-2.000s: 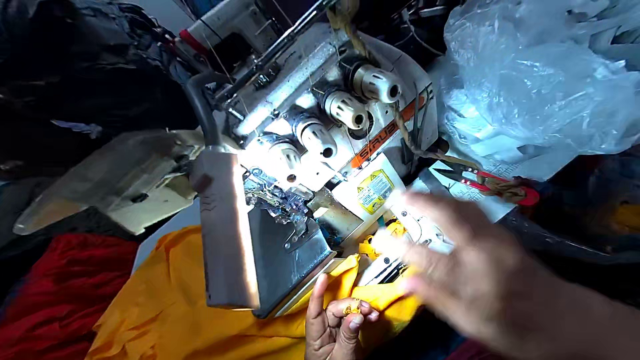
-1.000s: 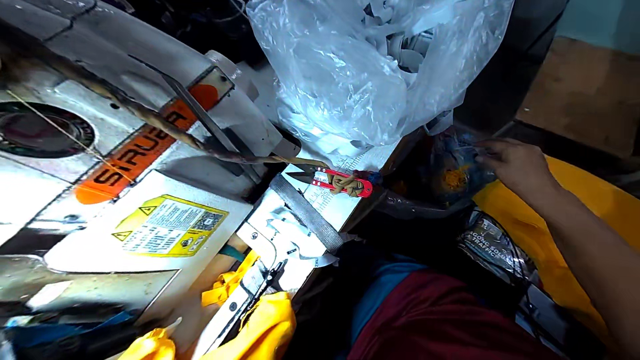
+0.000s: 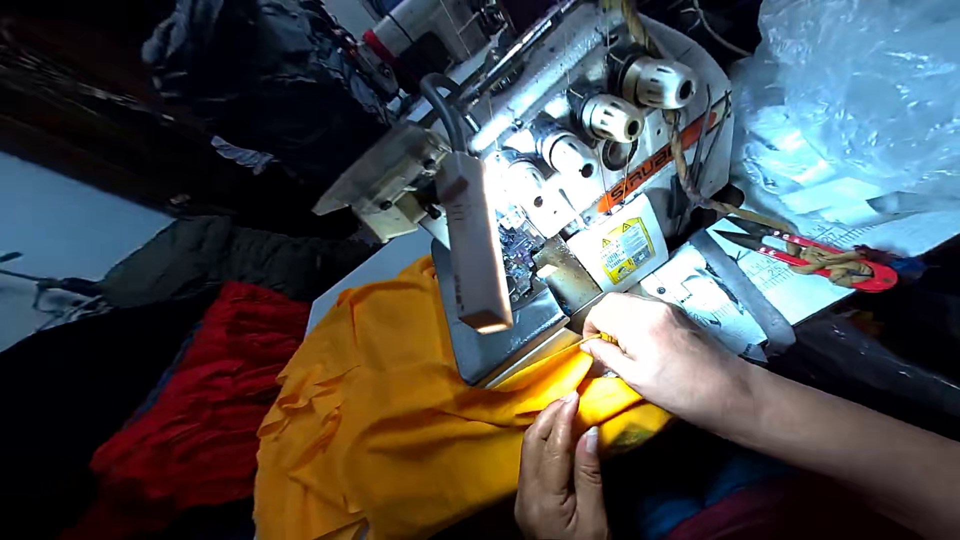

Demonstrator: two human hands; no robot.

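Observation:
Yellow-orange fabric [image 3: 405,442] spreads over the left of the bed of an overlock sewing machine [image 3: 525,97] and runs rightward along its front edge. My right hand [image 3: 660,352] pinches an edge of the fabric between thumb and fingers, just in front of the machine's plate. Below it, my left hand [image 3: 559,472] rests its fingertips on the fabric, the fingers slightly apart and pointing up. A lamp [image 3: 472,240] lights the needle area, whose needles I cannot make out. Tension dials [image 3: 611,118] line the machine's front.
Red-handled thread snips [image 3: 825,259] with cord around the handle lie on papers [image 3: 795,277] at the right. A clear plastic bag [image 3: 862,112] stands behind them. Red fabric [image 3: 195,397] is heaped at the left, and a dark bag [image 3: 277,97] sits at the upper left.
The view swung right, then back to the machine. My right hand, at the far right beside yellow fabric one second ago, is now at the machine with a fabric edge pinched in it.

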